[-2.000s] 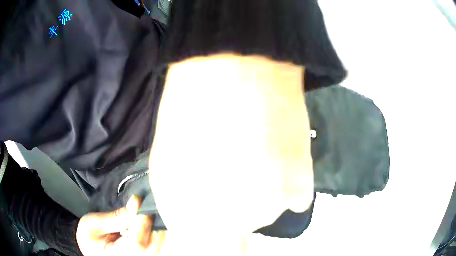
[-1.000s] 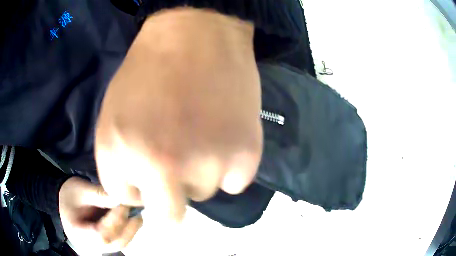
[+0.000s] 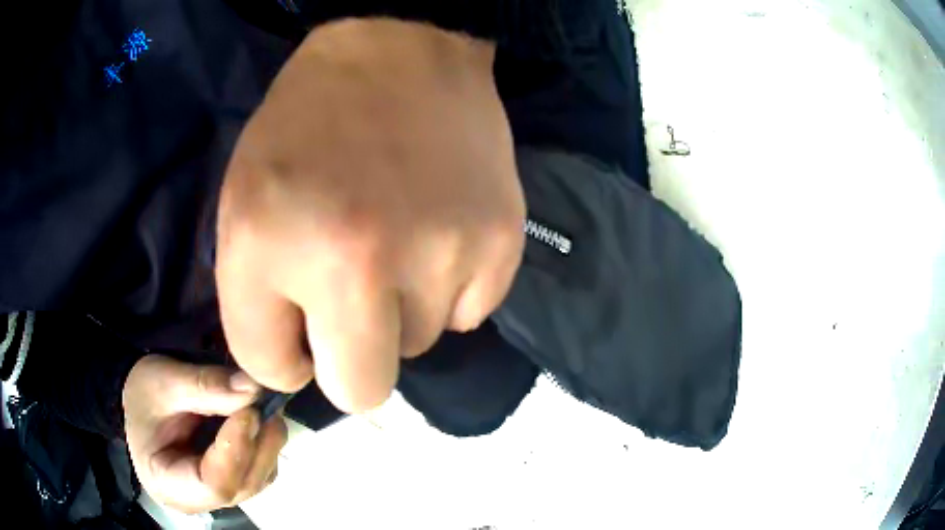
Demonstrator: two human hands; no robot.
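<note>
A black fabric bag piece (image 3: 663, 311) lies on the table, reaching right from under my left hand, with a short line of silver zip teeth (image 3: 547, 236) on it. A second rounded dark flap (image 3: 466, 399) shows below. My left hand (image 3: 368, 217) comes from the top, back up, large and close to the camera. Its fingers are curled down over the fabric and the fingertips are partly hidden. My right hand (image 3: 207, 430), at the lower left, pinches a narrow dark fabric edge (image 3: 271, 402) between thumb and fingers, beside my left hand's fingers.
The pale, rounded tabletop (image 3: 819, 186) has small pen marks and specks. A dark apron (image 3: 114, 186) with blue embroidered characters fills the left side. Black ribbed cuffs border both hands. Dark items with a light cord show at the lower left edge.
My left hand has moved from across the middle to the left, close to my right hand. The bag piece has shifted left and tilted, uncovering the zip teeth. My right hand has risen slightly.
</note>
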